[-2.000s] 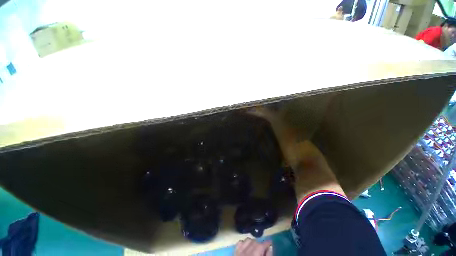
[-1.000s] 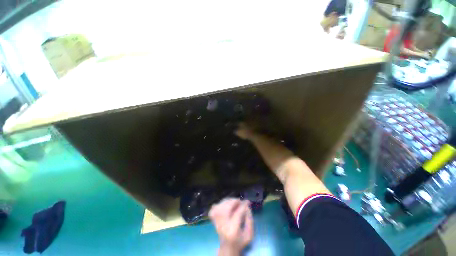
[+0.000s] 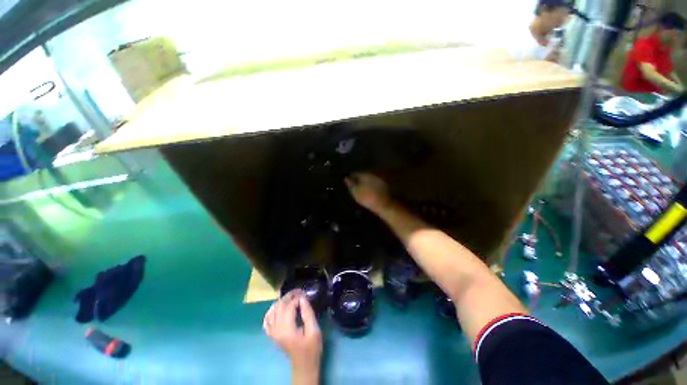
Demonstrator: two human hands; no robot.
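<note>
A large carton (image 3: pixel 482 165) lies on its side on the bench, open towards me and dark inside. Black round motor housings (image 3: pixel 352 302) stand in a row at its front edge, and others show dimly inside. My left hand (image 3: pixel 295 325) is at the leftmost front housing, fingers touching its near side. My right hand (image 3: pixel 367 191) reaches deep into the carton among dark housings; whether it grips one is not clear.
The electric screwdriver (image 3: pixel 640 241) hangs at right before the motor tray (image 3: pixel 633 180). Loose wired motors (image 3: pixel 576 293) lie right of the carton. A dark cloth (image 3: pixel 111 289) and a black-and-red object (image 3: pixel 107 343) lie at left. Two people are at the back right.
The view has moved back and shifted, showing more bench at left. My left hand has moved left to the leftmost housing. Front housings now stand in a clearer row. My right arm remains inside the carton.
</note>
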